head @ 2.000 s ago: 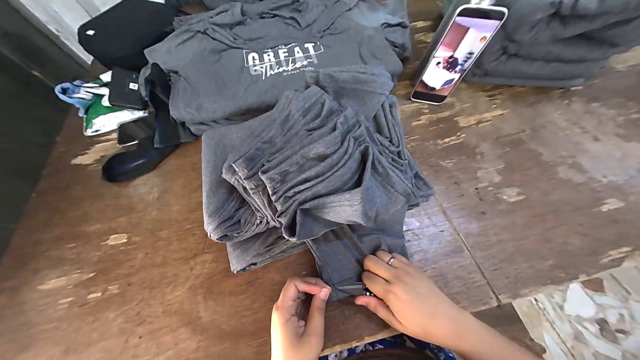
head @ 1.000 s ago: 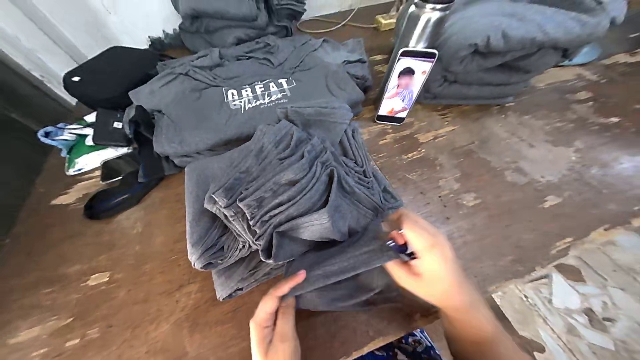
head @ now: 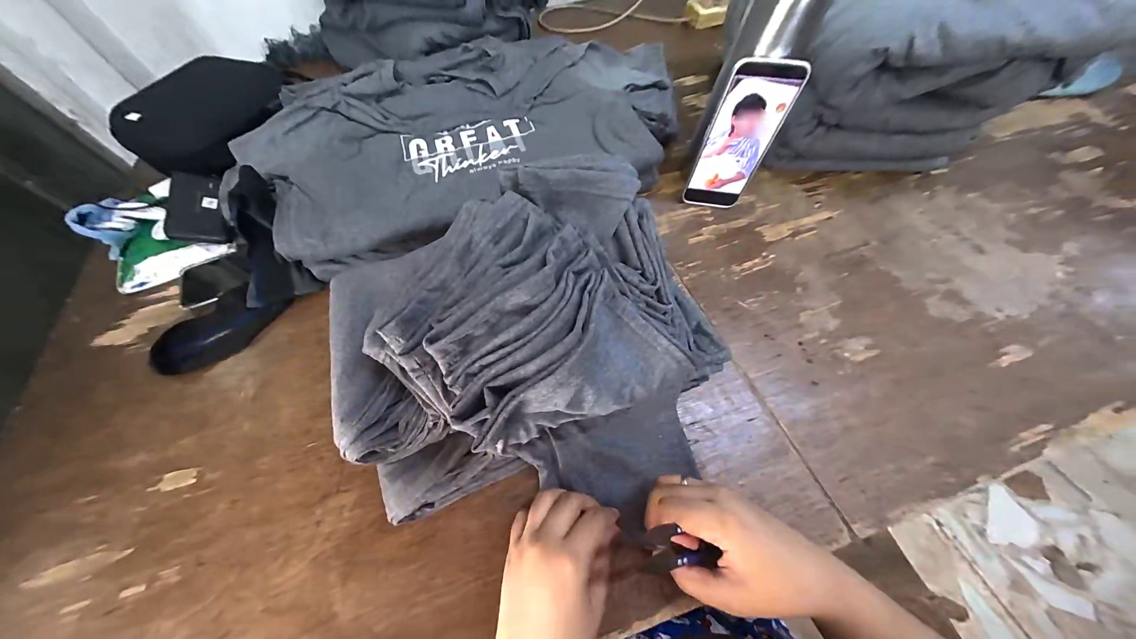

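A pile of folded grey fabric pieces (head: 532, 328) lies on the worn wooden table, one piece reaching down to its near edge. My left hand (head: 559, 559) pinches the lower edge of that piece (head: 621, 453), fingers curled. My right hand (head: 737, 550), with a ring on one finger, holds a small dark tool, likely thread snips (head: 692, 552), at the same edge. Its blades are partly hidden by the fingers. Behind the pile lies a grey T-shirt (head: 461, 151) with white lettering on its front.
A lit smartphone (head: 747, 133) leans against a metal bottle (head: 781, 27). Behind it sits a grey garment stack (head: 914, 89). At the left are a black case (head: 195, 114), a black wallet-like item (head: 197, 209), and a dark strap-like object (head: 213, 337). A cable (head: 590, 22) lies at the back.
The fabric edge, lifted and stretched between both hands a second ago, now lies lower on the table. My right hand has come down and in toward my left.
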